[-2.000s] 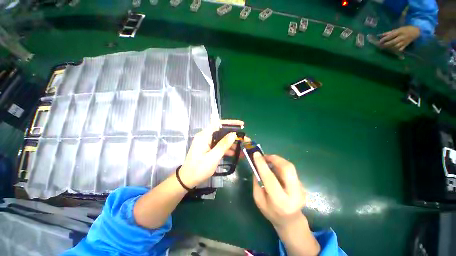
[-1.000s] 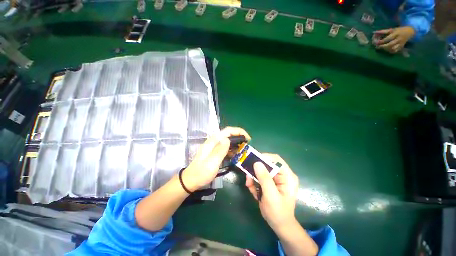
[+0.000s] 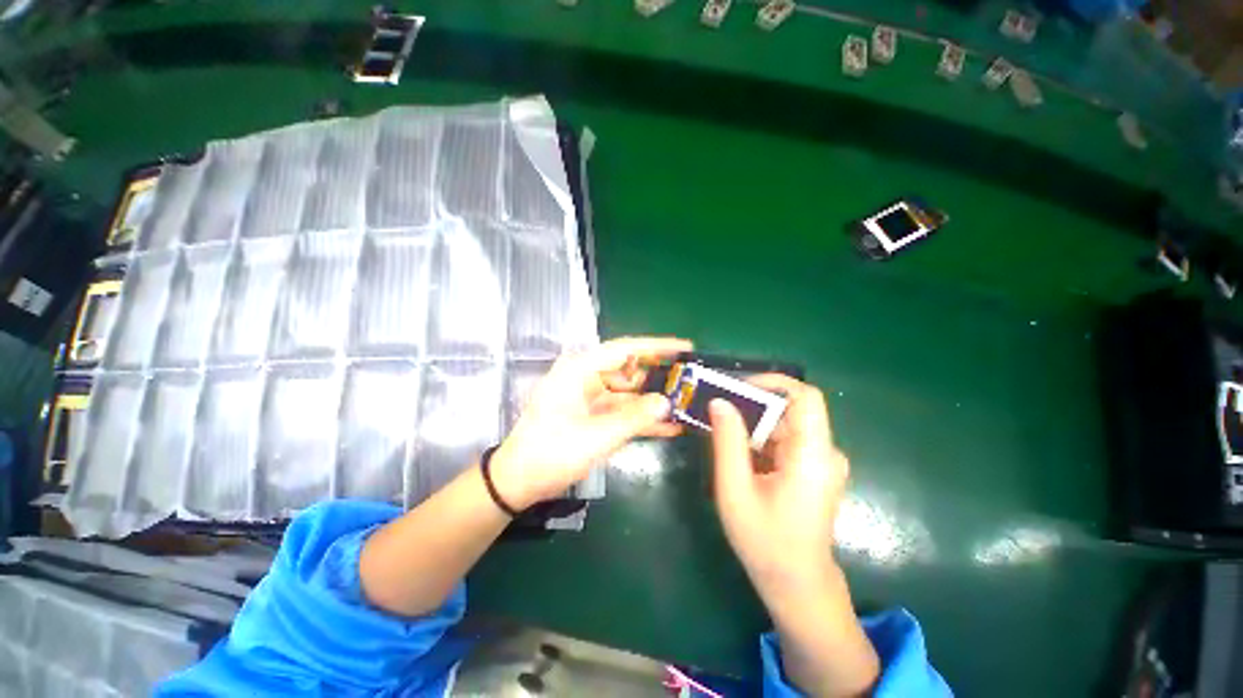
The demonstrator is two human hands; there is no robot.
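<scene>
A white-bordered LCD module with an orange flex end lies over a black phone housing, held between both hands in front of me. My left hand grips the flex end of the module and the housing's left end. My right hand holds the right end, its thumb on the dark screen. The fingers and module hide most of the housing, so how far they are seated together cannot be told.
A translucent sheet covers a black tray at left, with framed parts at its edge. A housing with screen lies farther off. A black bin stands right. Metal clips line the far side.
The housing has turned to lie level under the module. My right hand has brought the module over it from the right. The view has shifted slightly, and the other person's hand is no longer visible.
</scene>
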